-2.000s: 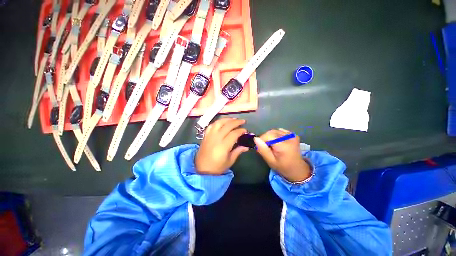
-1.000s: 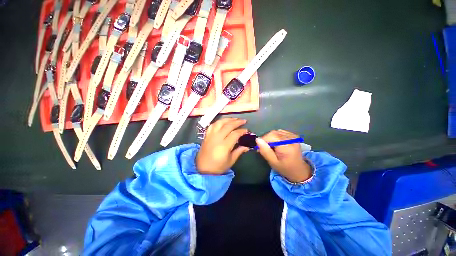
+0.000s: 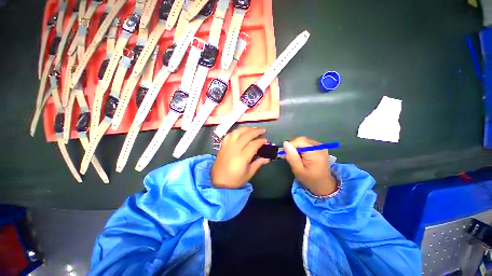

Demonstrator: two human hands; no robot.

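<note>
My left hand (image 3: 236,157) holds a wristwatch by its dark squarish head (image 3: 267,151) at the near edge of the table. Most of its strap is hidden; a small pale end shows beside my right wrist. My right hand (image 3: 312,168) holds a thin bright blue brush or applicator (image 3: 318,147) between thumb and fingers, nearly level, its handle pointing right. Its front end is at the right side of the watch head; I cannot tell whether it touches.
A red-orange tray (image 3: 274,81) covered with pale-strapped watches is at upper left. One watch (image 3: 252,96) lies across its right edge, buckle near my left hand. A small blue cup (image 3: 329,81) and white cloth or paper (image 3: 381,119) lie right. Blue bins (image 3: 442,202) stand lower right.
My right hand has shifted slightly right and its fingers have opened out a little. The blue brush has moved right and up, and more of the watch head shows. My left hand is nearly unmoved.
</note>
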